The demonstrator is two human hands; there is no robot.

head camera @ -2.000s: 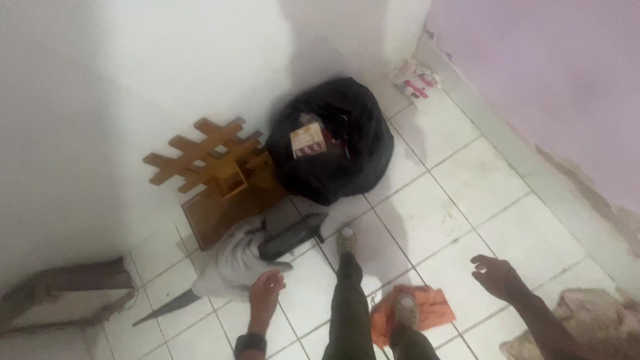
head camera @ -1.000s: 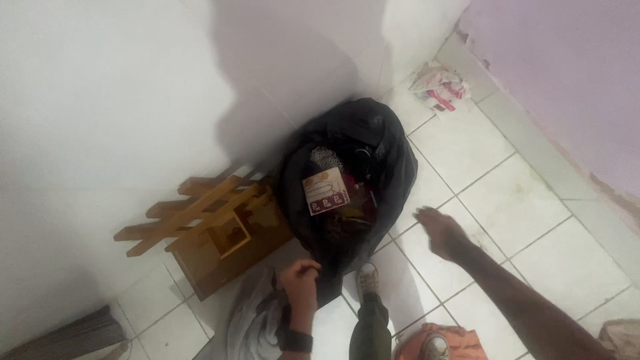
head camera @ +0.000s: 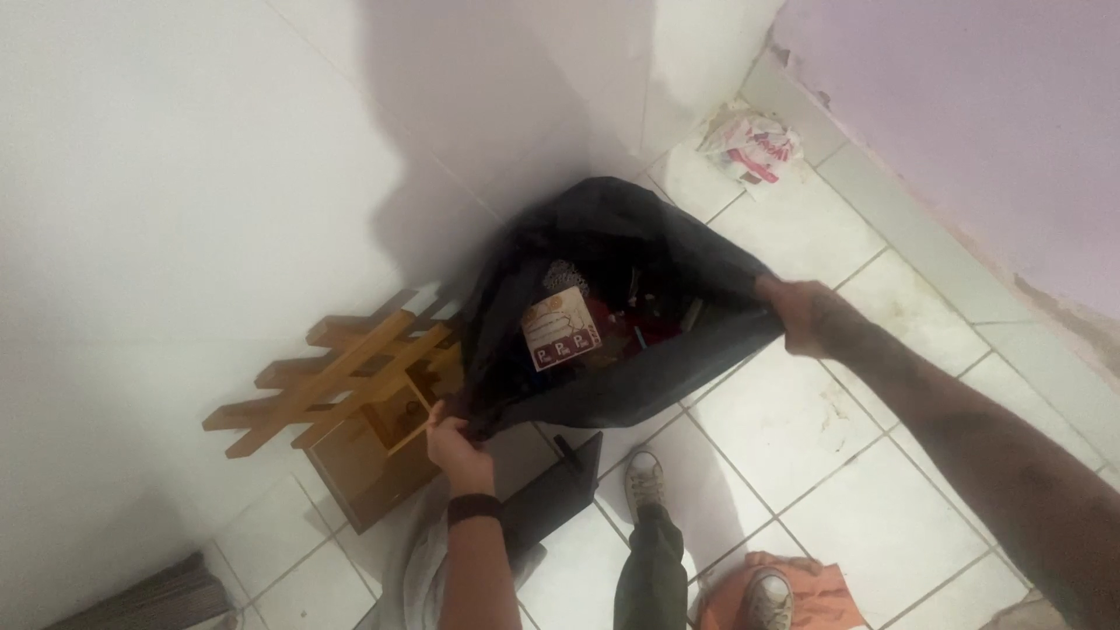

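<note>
A black plastic bag (head camera: pixel 604 402) stands on the tiled floor with its mouth spread wide. My left hand (head camera: pixel 459 446), with a dark band on the wrist, grips the bag's rim at the lower left. On the opposite side my right hand (head camera: pixel 805 315) is closed on the rim. Inside the bag lies a cream and maroon printed card or flat box (head camera: pixel 562 328), beside a grey patterned item (head camera: pixel 566 276) and dark red and other mixed things too dim to name.
Left of the bag stands a wooden lattice piece (head camera: pixel 324 385) with a box-like base. A black flat object (head camera: pixel 556 499) and grey cloth (head camera: pixel 420 560) lie near my left forearm. A crumpled plastic wrapper (head camera: pixel 757 149) is in the corner. My right shoe rests on orange cloth (head camera: pixel 822 595).
Both hands were free of the bag two seconds ago; now each holds its rim. The bag's mouth is stretched wider from side to side. The view has moved closer to the bag.
</note>
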